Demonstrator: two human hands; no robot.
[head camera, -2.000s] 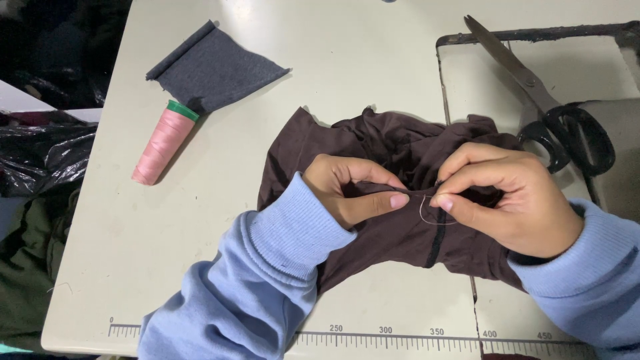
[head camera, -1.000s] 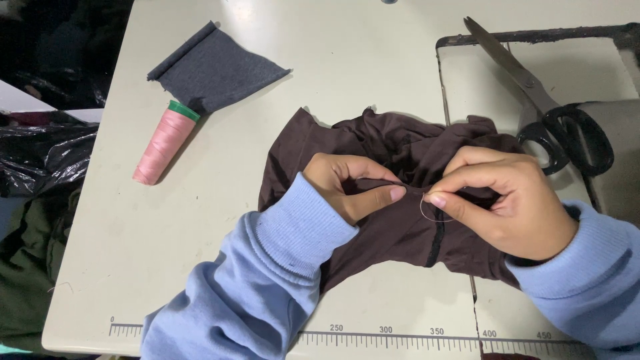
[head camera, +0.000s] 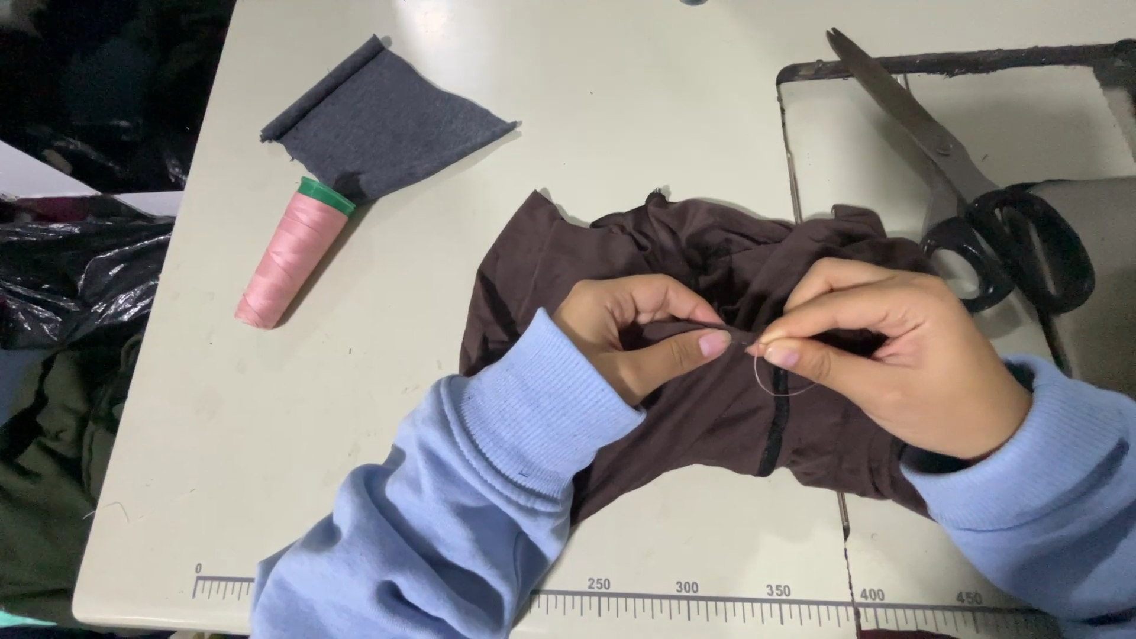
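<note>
Dark brown fabric (head camera: 692, 417) lies bunched on the pale table under both hands, with a black strip (head camera: 776, 424) running down it. My left hand (head camera: 652, 333) pinches a fold of this fabric between thumb and forefinger. Close beside it, my right hand (head camera: 874, 351) has thumb and fingertips pressed together at the edge of the same fold. A thin light thread (head camera: 761, 382) loops below the right fingertips. Whether a needle is between those fingertips cannot be told; they hide that spot.
Black-handled scissors (head camera: 945, 146) lie partly spread at the upper right. A pink thread cone (head camera: 293, 257) with a green rim touches or nearly touches a dark grey fabric piece (head camera: 390, 120) at the upper left. A printed ruler scale (head camera: 688, 605) runs along the near table edge.
</note>
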